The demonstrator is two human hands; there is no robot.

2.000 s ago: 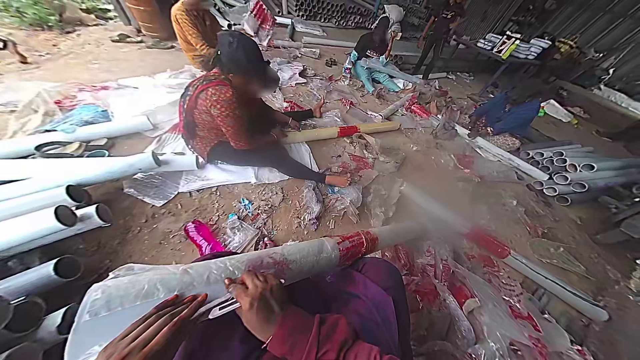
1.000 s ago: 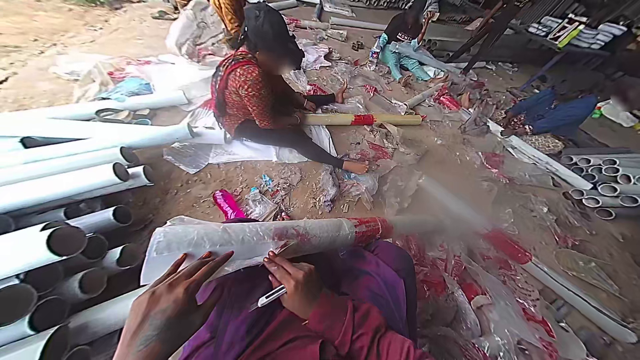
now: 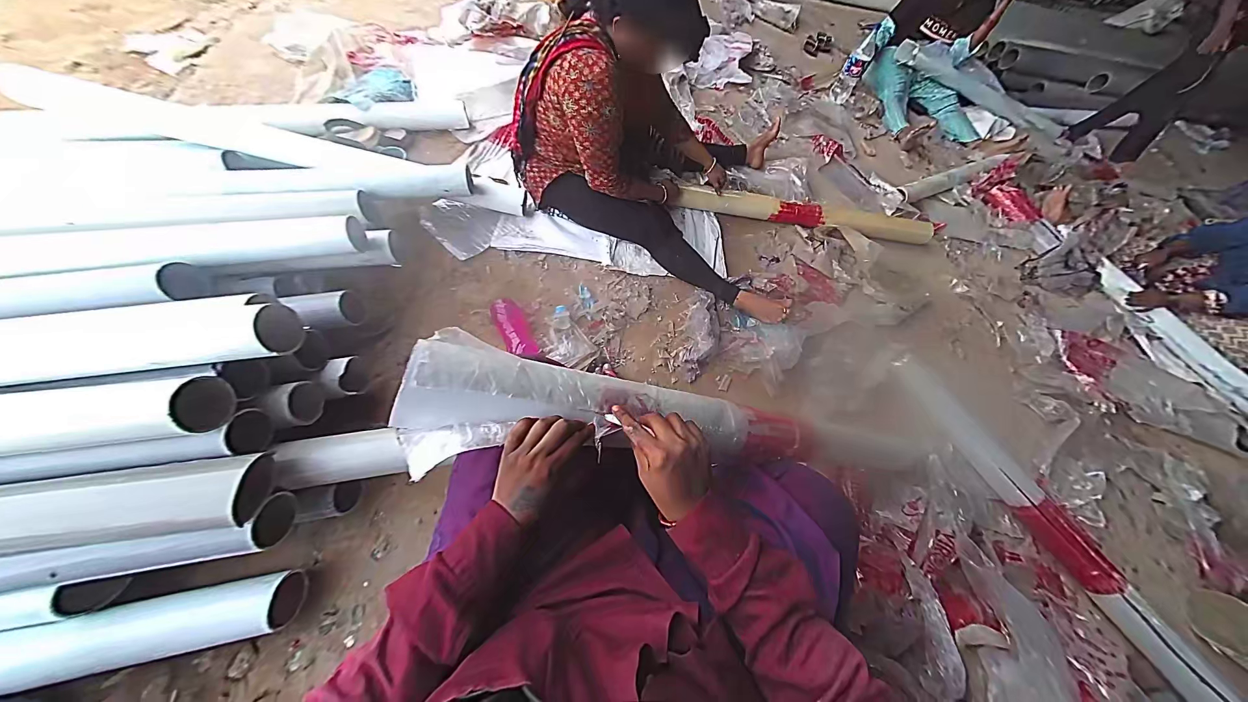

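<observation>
Across my lap lies a pipe [image 3: 331, 458] wrapped in loose clear plastic film [image 3: 478, 375], with a red printed band toward its right end. My left hand [image 3: 536, 463] presses the near edge of the film, its fingers bent over it. Close by on the right, my right hand [image 3: 668, 453] holds a small pale cutting tool [image 3: 614, 419] against the film; most of the tool is hidden by the fingers. The pipe's right end blurs out in the picture.
Stacked grey-white pipes [image 3: 127, 336] point at me from the left. A seated co-worker [image 3: 595, 127] handles a yellowish pipe [image 3: 858, 222] ahead. Torn plastic film [image 3: 936, 585] litters the ground at right, beside another red-banded pipe [image 3: 1063, 541]. More people sit farther off.
My left hand has come from the pipe's left part to the film close to my right hand. The tool, seen below the pipe a second ago, is now up at the film.
</observation>
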